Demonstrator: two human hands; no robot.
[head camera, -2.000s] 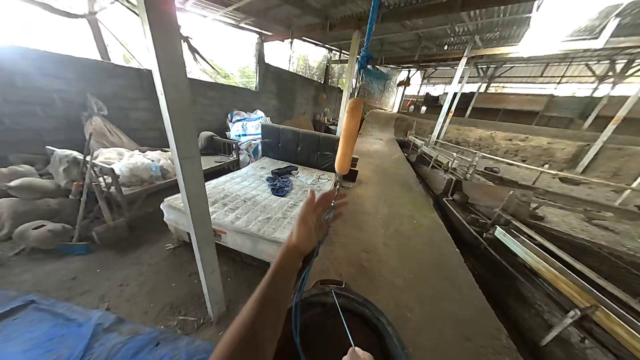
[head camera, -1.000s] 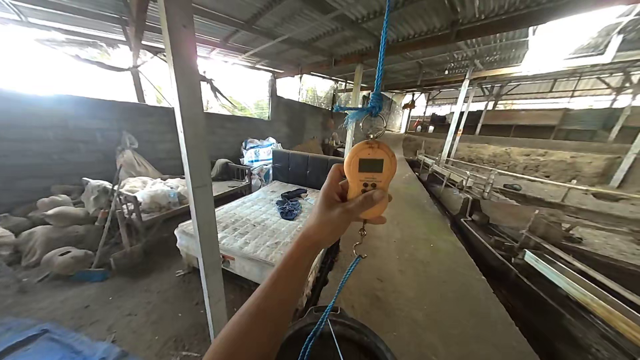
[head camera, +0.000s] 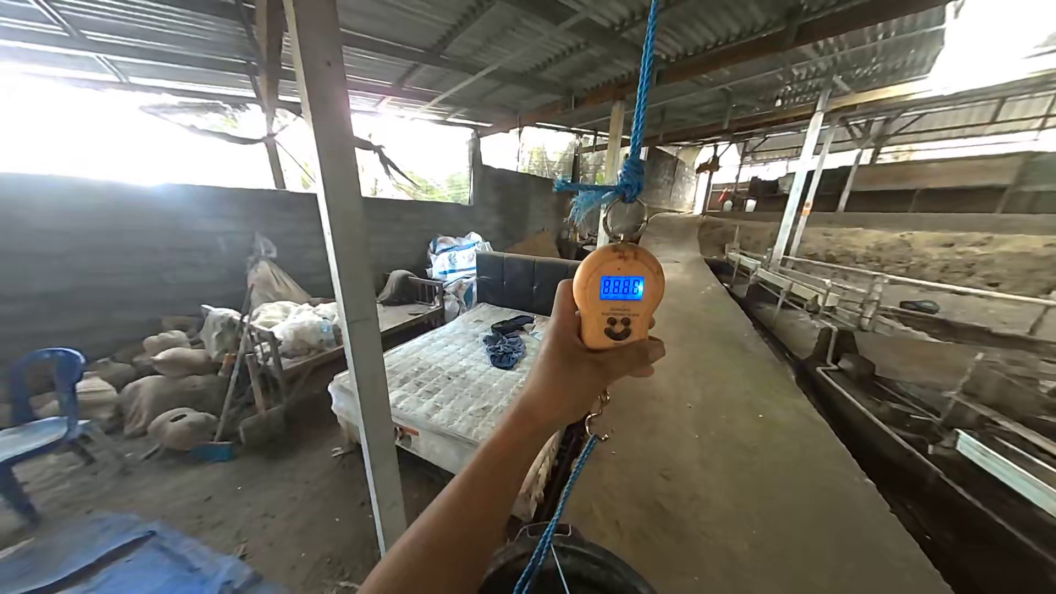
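An orange digital hanging scale (head camera: 606, 318) hangs by a metal ring from a knotted blue rope (head camera: 643, 91). My left hand (head camera: 582, 346) grips the scale from the left and below, with the fingers wrapped behind it. Its display glows blue with digit segments lit. Under the scale a metal hook (head camera: 596, 425) carries a thinner blue rope (head camera: 568, 487), which runs down to a black bucket (head camera: 594, 565) at the bottom edge, partly cut off by the frame. My right hand is not in view.
A concrete walkway (head camera: 709, 412) runs ahead, with a railed trough (head camera: 833, 363) along its right. At left are a metal post (head camera: 340, 247), a bare mattress (head camera: 437, 379), filled sacks (head camera: 177, 363), a blue plastic chair (head camera: 70, 396) and a blue tarp (head camera: 124, 553).
My left hand, beside the edge-on scale two seconds ago, took hold of it and the face turned toward me. The display, dark one second ago, is lit. My right hand has left the view.
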